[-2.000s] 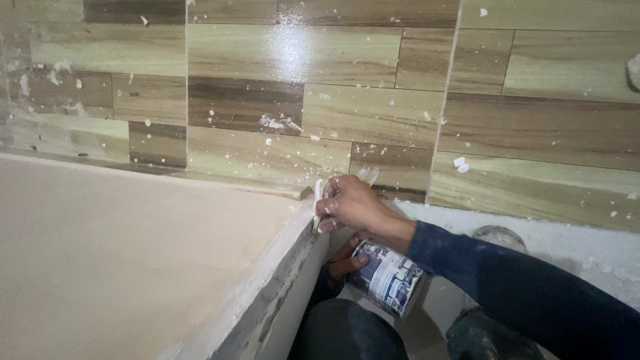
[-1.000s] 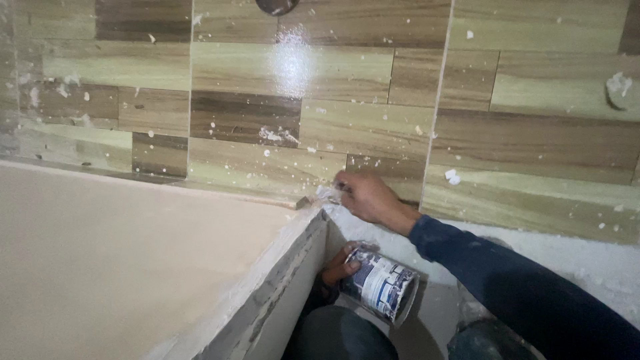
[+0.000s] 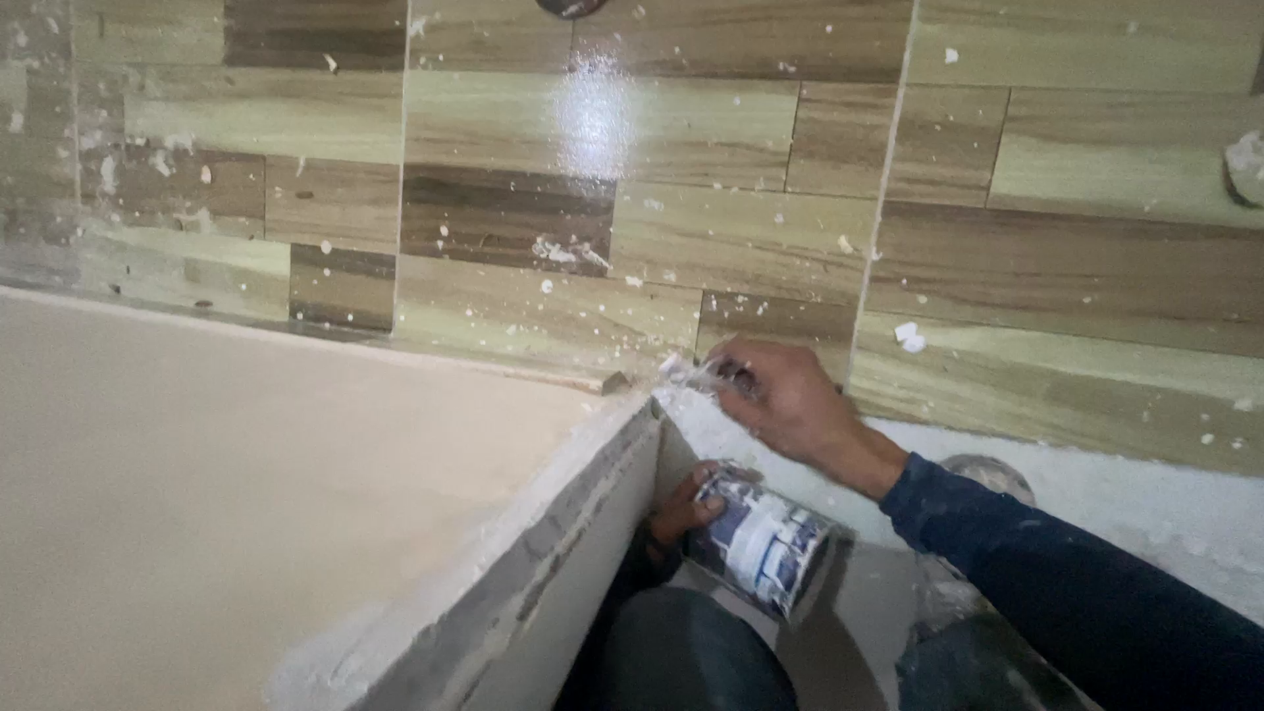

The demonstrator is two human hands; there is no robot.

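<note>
My left hand point(image 3: 686, 509) is wrapped around the top end of a tilted paint tin point(image 3: 760, 543) that is smeared with white and bears a blue and white label. Above it, my right hand point(image 3: 785, 400) pinches a small, blurred tool coated in white paste point(image 3: 696, 371), whose exact kind I cannot tell. The tool is beside the corner where the pale wall's edge point(image 3: 553, 538) meets the wood-look tiles. A thin strip point(image 3: 553, 377) with a broken end runs along the top of the pale surface, just left of the tool.
Wood-look tiles point(image 3: 494, 306), spattered with white drops, fill the upper view. A dark round object point(image 3: 571, 6) lies at the top edge and a whitish lump point(image 3: 1246, 168) at the right. A round object point(image 3: 987, 477) is partly behind my right sleeve. My knee point(image 3: 691, 647) is below the tin.
My right hand has moved right, off the end of the pale wall's edge, where it was two seconds ago. My left hand still holds the tin. The view has shifted slightly.
</note>
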